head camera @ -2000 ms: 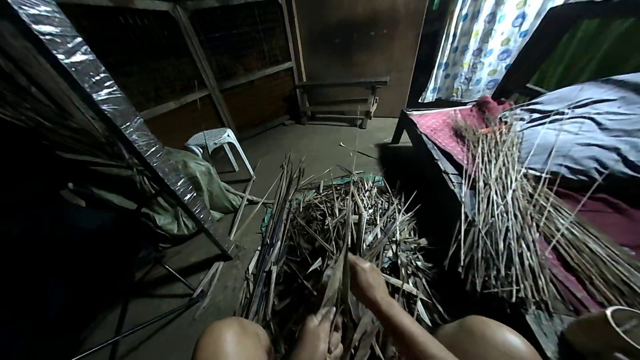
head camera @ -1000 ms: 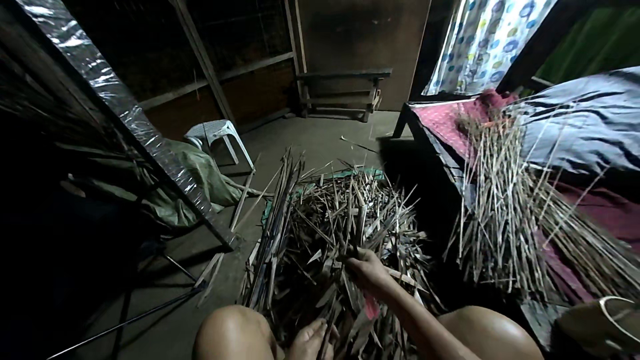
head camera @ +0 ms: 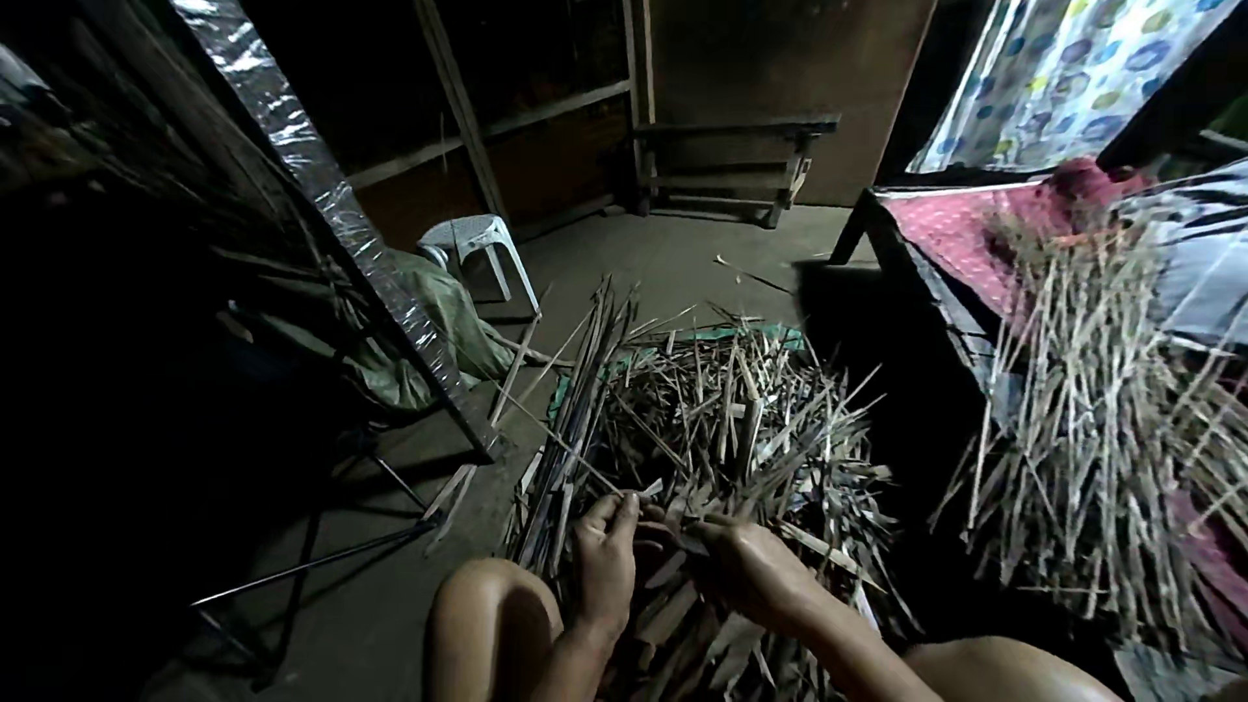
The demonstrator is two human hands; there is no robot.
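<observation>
Between my knees lies a heap of dried leaf strips and stalk pieces [head camera: 682, 419], with part of a green sheet [head camera: 717, 334] showing at its far edge. My left hand [head camera: 606, 546] pinches a thin dry stalk [head camera: 575, 453] between thumb and fingers; the stalk slants up and to the left. My right hand [head camera: 746, 561] is closed on a brown dry leaf strip, just right of the left hand, above the near part of the heap. Its fingertips are partly hidden. Long dark stalks [head camera: 570, 429] lie along the heap's left side.
On the right, a low wooden bed [head camera: 941, 283] with a pink cloth bears a big bundle of thin dry stalks [head camera: 1082, 419]. A white plastic stool [head camera: 473, 234], a green tarp [head camera: 439, 322] and a plastic-wrapped post [head camera: 322, 185] stand or lie left. A wooden bench [head camera: 736, 127] is against the back wall.
My left hand has come up from near the left knee to beside my right hand and now holds a thin stalk. The red thing near my right wrist one second ago is out of sight.
</observation>
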